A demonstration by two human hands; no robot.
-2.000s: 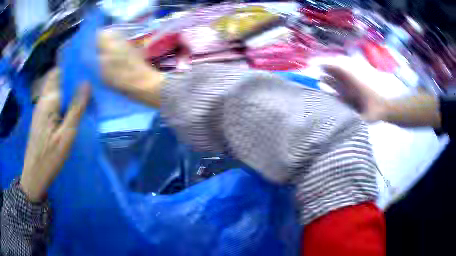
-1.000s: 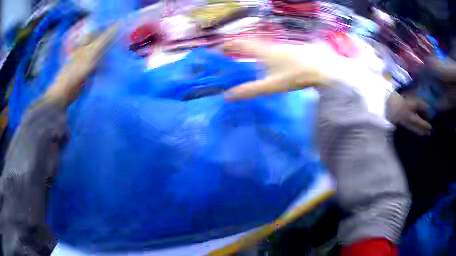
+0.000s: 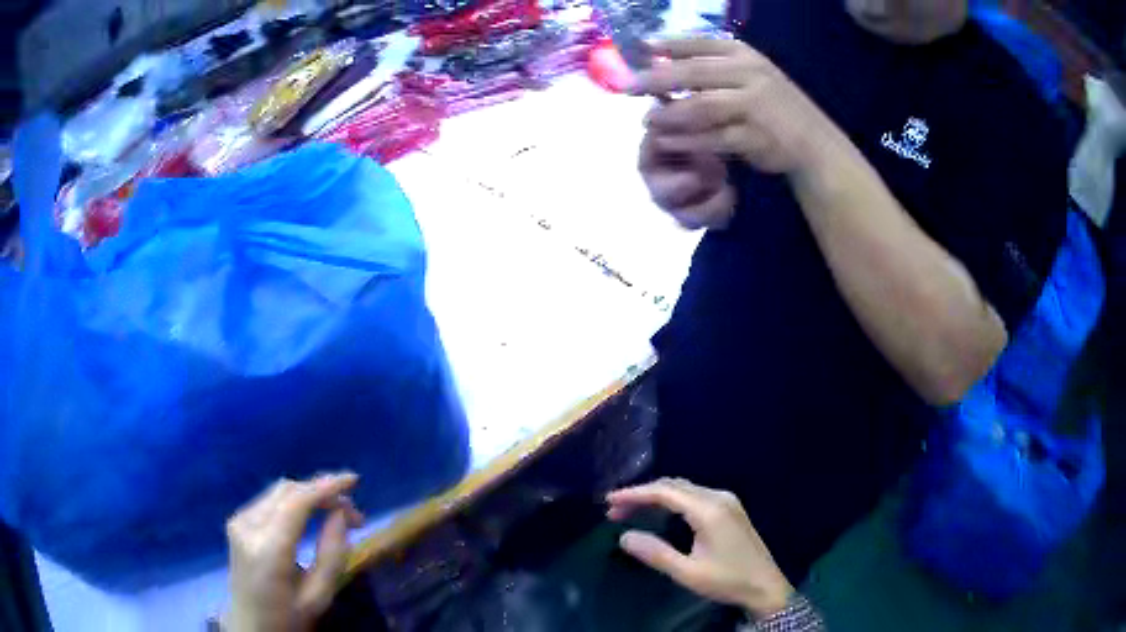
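Observation:
A full blue plastic sack [image 3: 247, 358] stands on the white table [image 3: 519, 247] at the left, its top gathered and crumpled. My left hand [image 3: 290, 549] is at the bottom edge, in front of the sack's lower right part. Its fingers are curled, with a gap to the thumb, and nothing shows in it. My right hand [image 3: 710, 543] is at the bottom, right of the table edge, with fingers and thumb apart and empty. The sack's contents are hidden.
A person in black [image 3: 790, 358] stands close at the right, both hands raised over the table beside a small pink-red item [image 3: 609, 64]. Bagged garments [image 3: 383, 124] lie along the table's far side. More blue plastic [image 3: 988, 494] is behind the person at the right.
The sack has moved left and now stands closed at the top. My hands have come off it and down to the bottom edge. The person in black has come into fuller view at the right.

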